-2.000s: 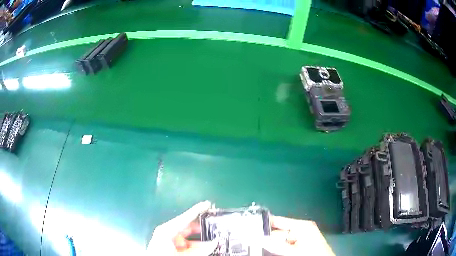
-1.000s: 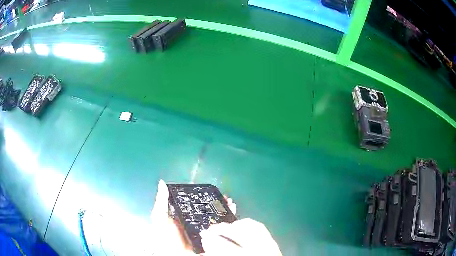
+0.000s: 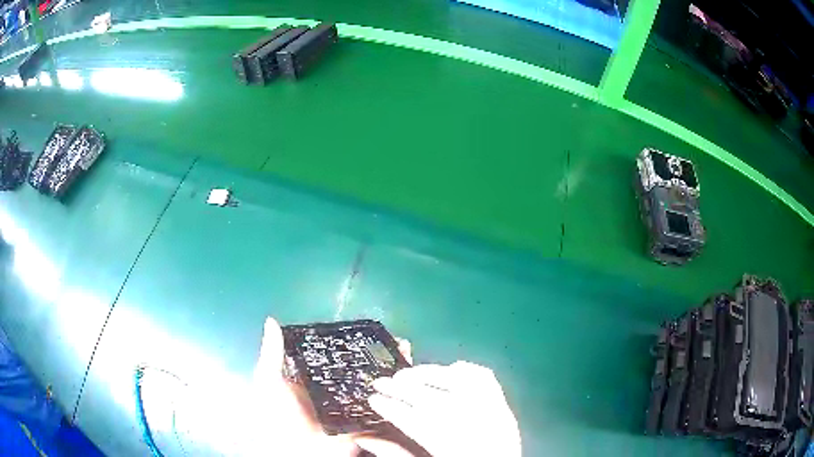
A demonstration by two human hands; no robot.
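Observation:
A front housing with its board [image 3: 344, 370] is at the bottom centre, a dark shell with white-speckled circuitry facing up. My left hand [image 3: 284, 402] is overexposed and holds it by its left side, with fingertips showing at the top right edge. My right hand [image 3: 451, 406] lies over its lower right part, the fingertips touching the circuitry. The lower end of the housing is partly hidden by the hands and cut off near the frame's bottom. I cannot tell if the right fingers hold anything small.
Rear housings [image 3: 759, 357] stand upright in a row at right. A camera unit [image 3: 671, 207] lies open above them. Black rectangular blocks [image 3: 287, 54] lie by the pale green line. Board-filled housings [image 3: 67, 161] and dark cables [image 3: 12, 162] are at left. A small white square [image 3: 218, 195] and blue cord [image 3: 140, 411] also show.
The view has turned rightward-down and shifted. The housing came up into fuller view, tilted, its circuitry now plain. My right hand moved from its right side onto its face.

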